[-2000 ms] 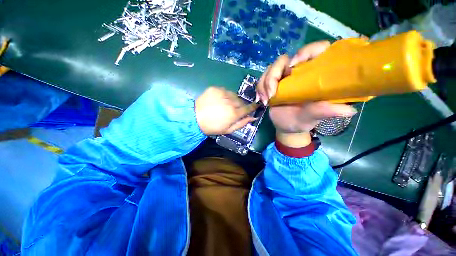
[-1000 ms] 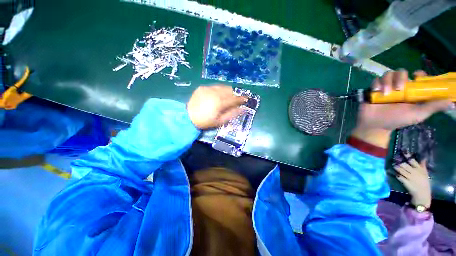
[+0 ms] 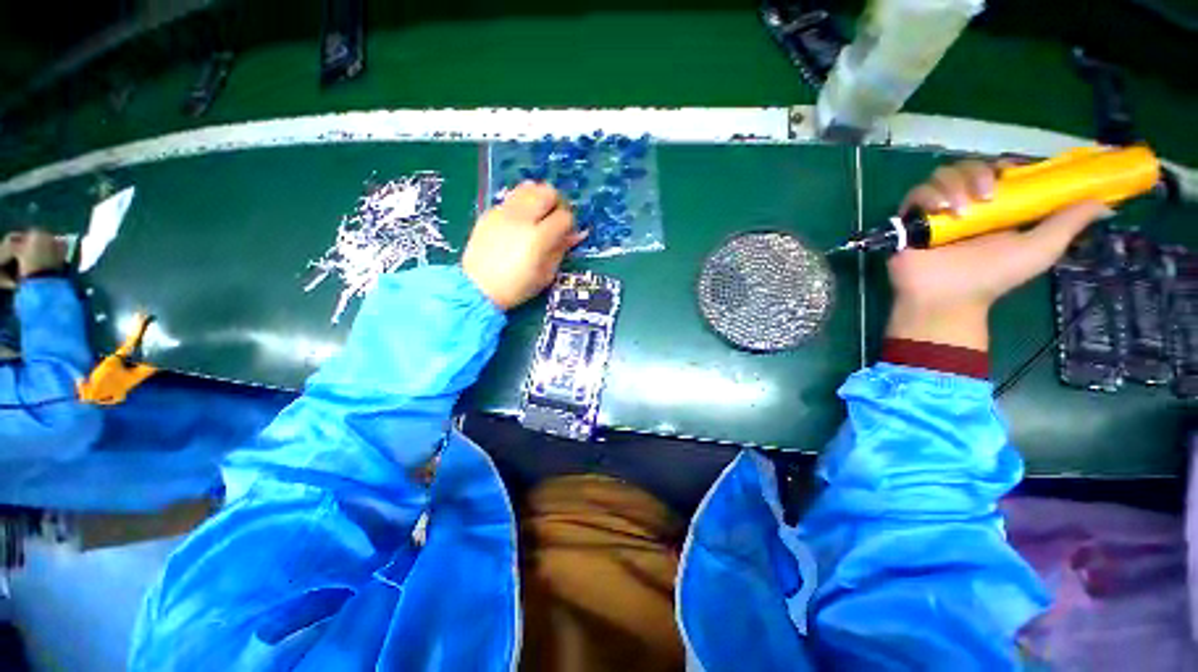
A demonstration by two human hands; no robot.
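Observation:
An open phone unit (image 3: 573, 357) lies on the green bench in front of me. My left hand (image 3: 522, 246) is at the lower left of the clear bag (image 3: 637, 210) with small blue parts, its fingertips together over the bag's edge; whether it pinches a part is hidden. My right hand (image 3: 979, 256) holds the yellow electric screwdriver (image 3: 1044, 194) nearly level, its tip pointing left at the right rim of the round dotted screw tray (image 3: 765, 292). The tip's exact contact with the tray cannot be told.
A pile of silver-white strips (image 3: 385, 238) lies left of the bag. Waiting phone units (image 3: 1127, 315) lie at the far right. A white rail (image 3: 394, 126) borders the belt with more units (image 3: 343, 40). A pale arm (image 3: 893, 63) slants above. Another person's blue sleeve (image 3: 53, 328) is at the left.
My left hand has moved from the phone unit up to the bag of blue parts. My right hand has taken the screwdriver from the unit to beside the tray. The camera view has shifted.

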